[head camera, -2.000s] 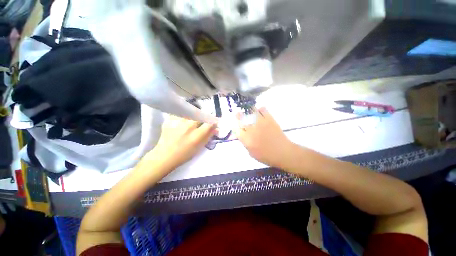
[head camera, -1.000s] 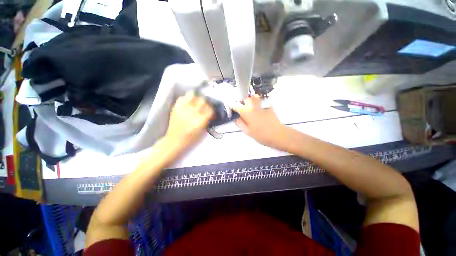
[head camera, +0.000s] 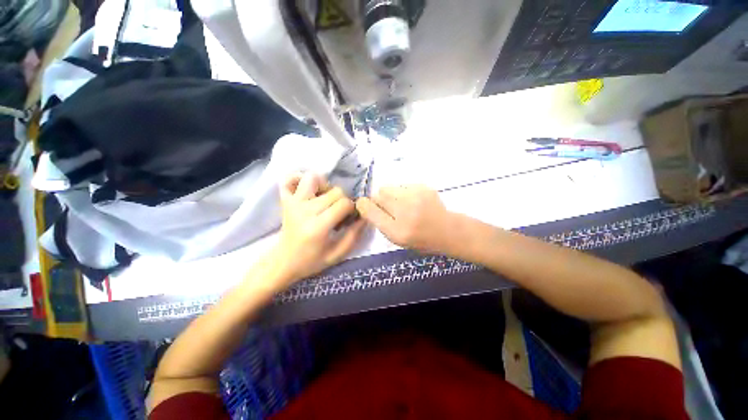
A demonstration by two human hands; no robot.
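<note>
My left hand and my right hand meet in front of the sewing machine head. Between their fingertips they pinch a small dark and grey garment edge. It joins the white garment fabric, which runs left from my left hand. The black fabric lies heaped over the white fabric on the left. The presser foot area is behind my fingers, bright and blurred. The exact fold between the fingers is hidden.
Red and blue snips or pens lie right of the machine head. An open cardboard box stands at the far right. The ruler-marked table edge runs in front. A blue basket is below it. A yellow tag is near the control panel.
Both hands have moved towards the front edge, away from the needle area, with the garment edge between them. The camera view has shifted, showing more of the control panel and screen.
</note>
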